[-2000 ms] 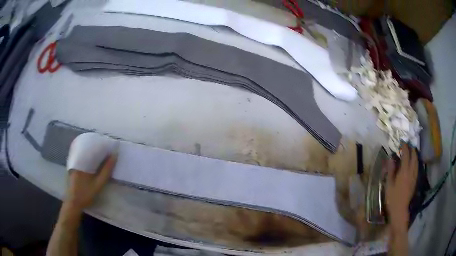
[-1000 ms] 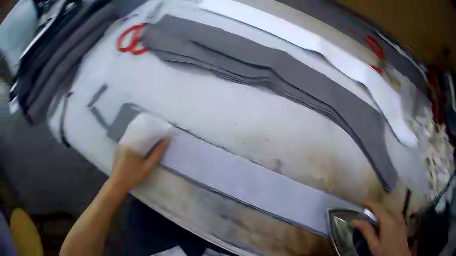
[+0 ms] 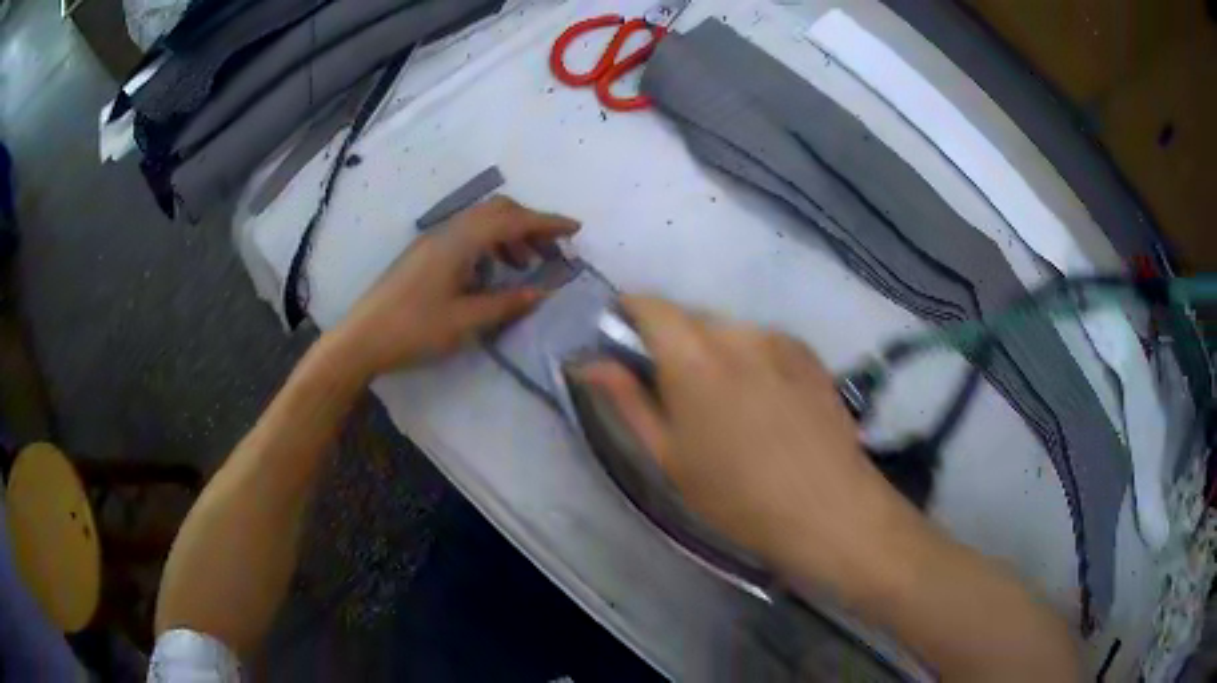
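A grey garment piece with pale lilac-grey interlining [image 3: 545,336] on it lies along the table's near edge. My left hand [image 3: 487,274] is at its left end, fingers spread and bent over the cloth; part of the end is hidden under it. My right hand [image 3: 741,414] grips the steam iron [image 3: 641,487], which stands on the piece just right of my left hand. The hand and forearm hide the iron's top and much of the piece. A small dark fabric strip [image 3: 461,198] lies beyond my left hand.
A stack of grey pieces [image 3: 881,200] lies mid-table, with red-handled scissors [image 3: 607,60] at its left end. White interlining strips [image 3: 961,147] lie behind it. The green iron hose [image 3: 1054,300] crosses over the stack. Dark garment pieces [image 3: 294,80] are piled at upper left.
The iron in my right hand has moved left along the piece to its left end. My left hand has let the folded interlining down, and it lies flat. The view has turned left.
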